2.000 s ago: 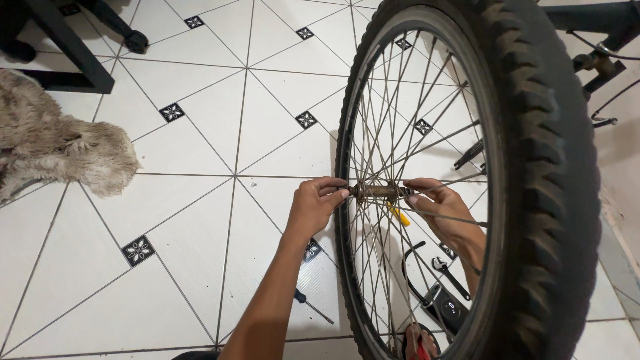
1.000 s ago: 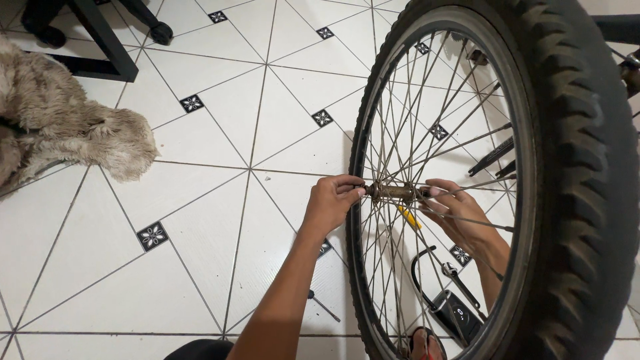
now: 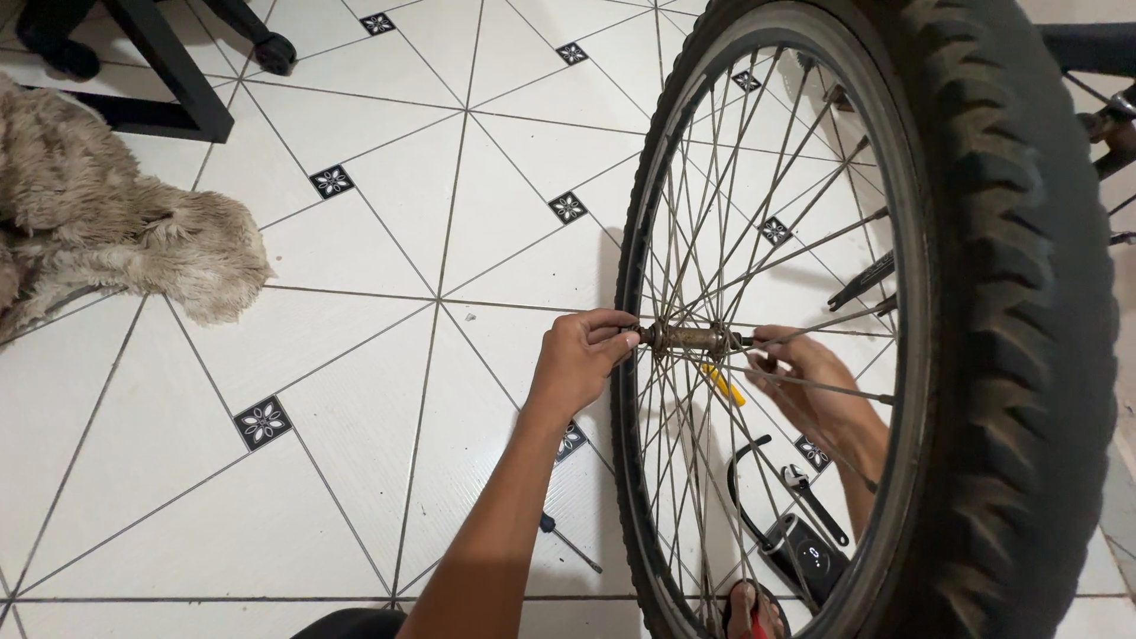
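Note:
A bicycle wheel with a knobby tire stands upright at the right of the head view. Its rusty metal hub lies between my two hands. My left hand pinches the left end of the hub axle with thumb and fingertips. On the far side, behind the spokes, my right hand is at the axle's right end, its fingers curled near the threaded tip; whether they grip a small part is unclear. Beyond the spokes lies a yellow tool or lever on the floor.
An adjustable wrench, a black portable air pump with a hose, and a screwdriver lie on the tiles. A foot in a sandal is at the bottom. A shaggy rug or fluffy cloth and black furniture legs are left; bicycle parts stand right.
My right hand's fingers have drawn slightly back from the hub, and more of the axle's right end shows. My left hand stays at the left end.

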